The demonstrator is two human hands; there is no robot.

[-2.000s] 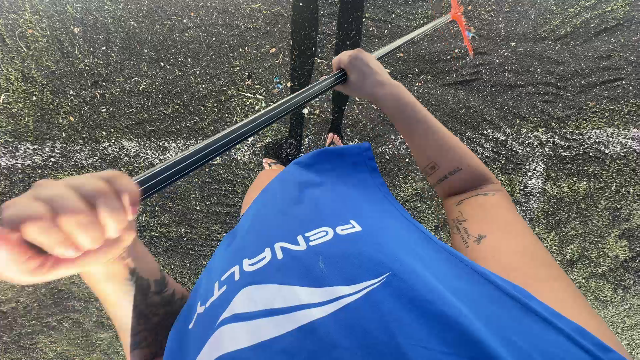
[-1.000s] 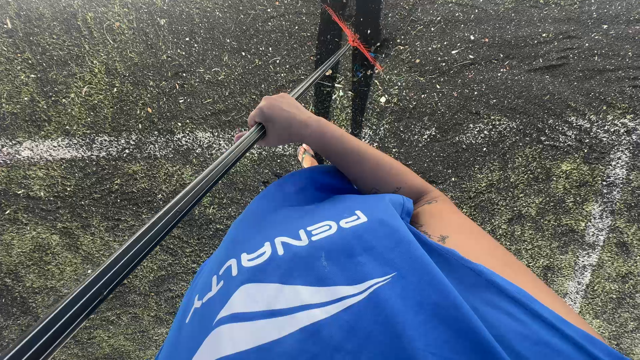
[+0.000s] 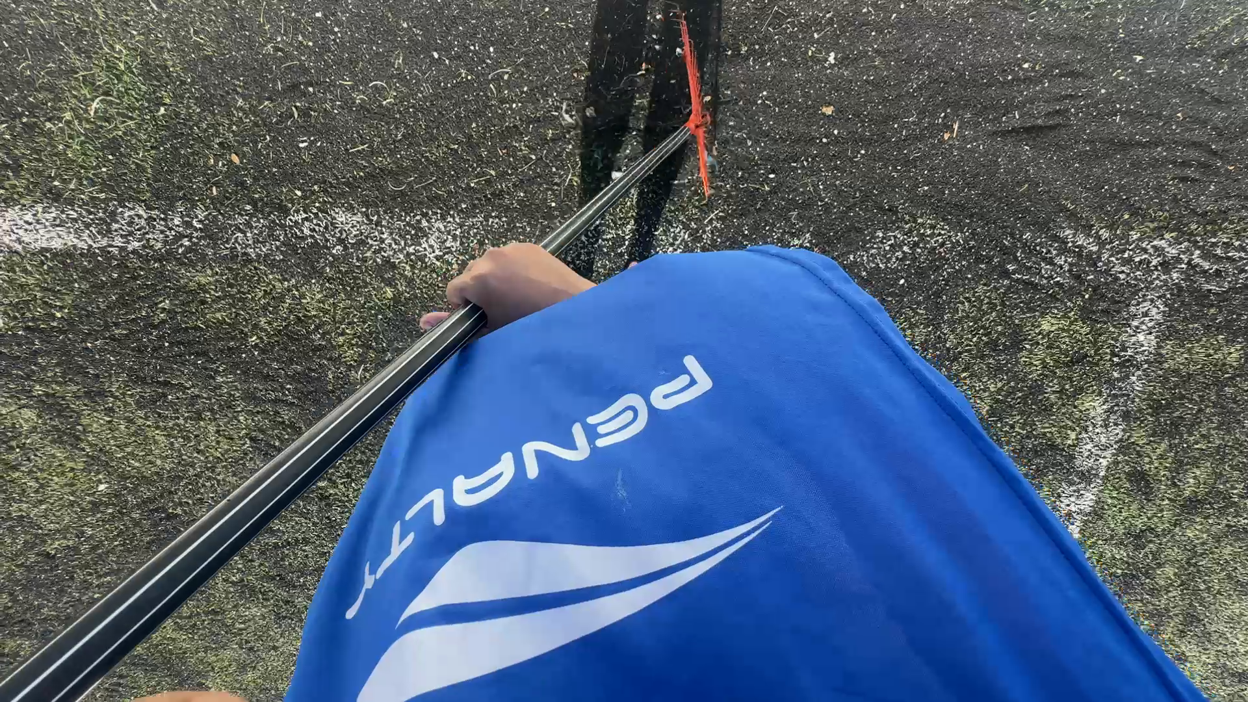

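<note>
A long black pole with pale stripes (image 3: 322,439) runs from the lower left corner up to a thin, bristly orange-red head (image 3: 696,127), a broom or rake; which one I cannot tell. My right hand (image 3: 517,283) is closed around the middle of the pole, its wrist and forearm hidden by my blue shirt (image 3: 741,439). A sliver of skin at the bottom left edge, beside the pole, seems to be part of my left hand (image 3: 190,696); its fingers and grip are out of view.
Worn artificial turf (image 3: 244,390) with dark granules and pale bits lies all around. A faded white line (image 3: 117,229) crosses it, and another (image 3: 1121,409) runs down at the right. Long dark shadows (image 3: 614,107) fall near the tool's head.
Two seconds ago my left hand was on the pole at the left; now only a sliver shows at the bottom edge. The tool's head has moved from the upper right towards the top middle.
</note>
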